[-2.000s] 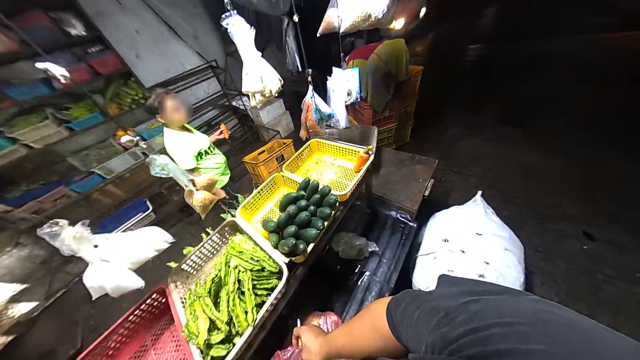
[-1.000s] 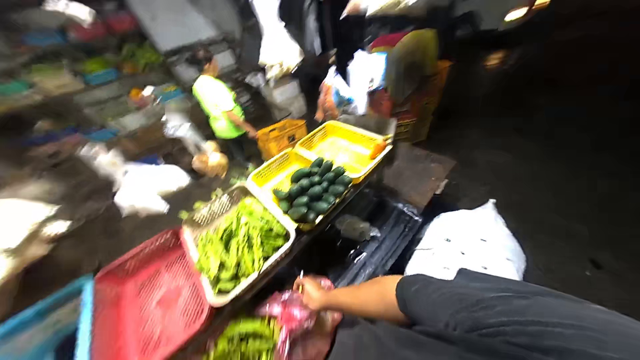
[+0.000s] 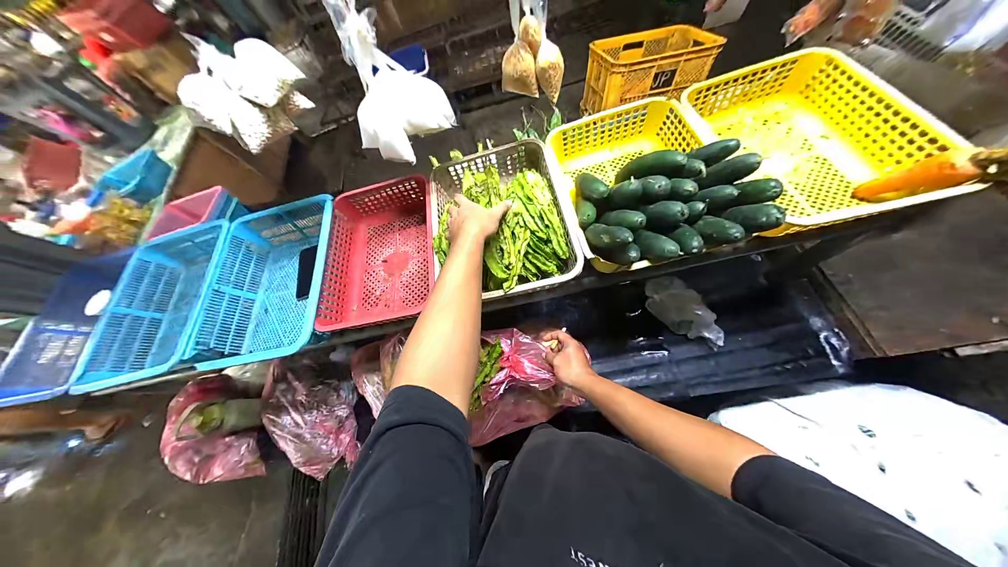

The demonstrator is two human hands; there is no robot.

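My left hand (image 3: 475,220) lies on the left side of the green winged beans (image 3: 529,228) in a white plastic basket (image 3: 579,264); whether its fingers grip any is unclear. Below the basket, my right hand (image 3: 568,358) grips the gathered edge of a pink plastic bag (image 3: 524,370). More green beans (image 3: 487,370) show inside the bag's mouth. Right of the beans, dark green cucumbers or zucchini (image 3: 665,213) fill the front of a yellow basket (image 3: 606,138).
Left of the beans stand a red basket (image 3: 378,252) and blue baskets (image 3: 264,272), one holding a dark flat object (image 3: 306,272). A carrot (image 3: 917,177) lies in another yellow basket (image 3: 819,102). Pink bags (image 3: 311,417) sit below at left, a white sack (image 3: 874,465) at lower right.
My left hand now rests on the beans in the basket. My right hand was at the pink bag one second ago and is still there. The view has swung left and down.
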